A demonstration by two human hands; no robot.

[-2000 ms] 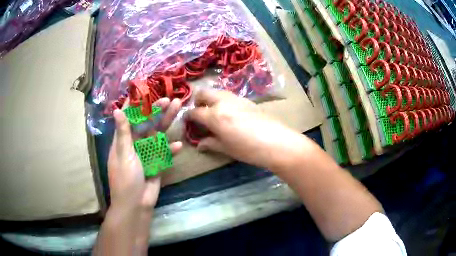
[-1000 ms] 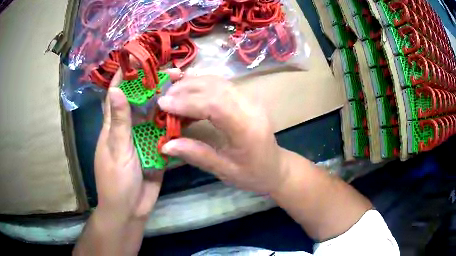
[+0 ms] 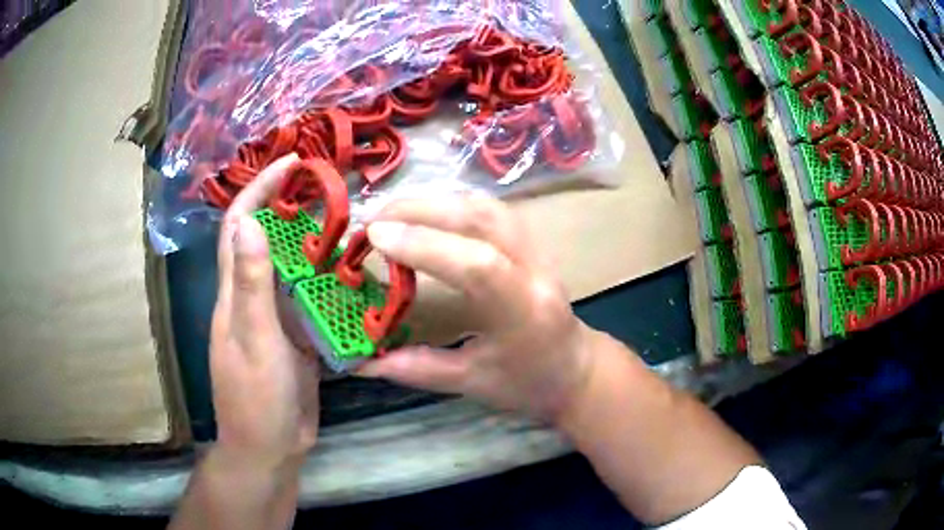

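My left hand (image 3: 259,342) holds two green perforated pieces side by side. The upper green piece (image 3: 282,240) has a red hook (image 3: 329,207) standing up from it. The lower green piece (image 3: 329,311) has a second red hook (image 3: 397,300) on it. My right hand (image 3: 487,300) is at the right side of the lower piece, its fingers around the second hook and the piece's edge. Whether the second hook is fully seated cannot be told. Behind the hands, loose red hooks (image 3: 362,145) lie in the mouth of a clear plastic bag (image 3: 311,52).
The bag lies on a cardboard sheet (image 3: 621,233). Another large cardboard sheet (image 3: 78,259) is at the left. At the right stand layers of green pieces, with rows of red hooks (image 3: 869,166) on the top layer. The table's pale front edge (image 3: 445,435) runs below my hands.
The second red hook has gone from my right fingers over the bag's front to the lower green piece. The two green pieces are now close together and turned.
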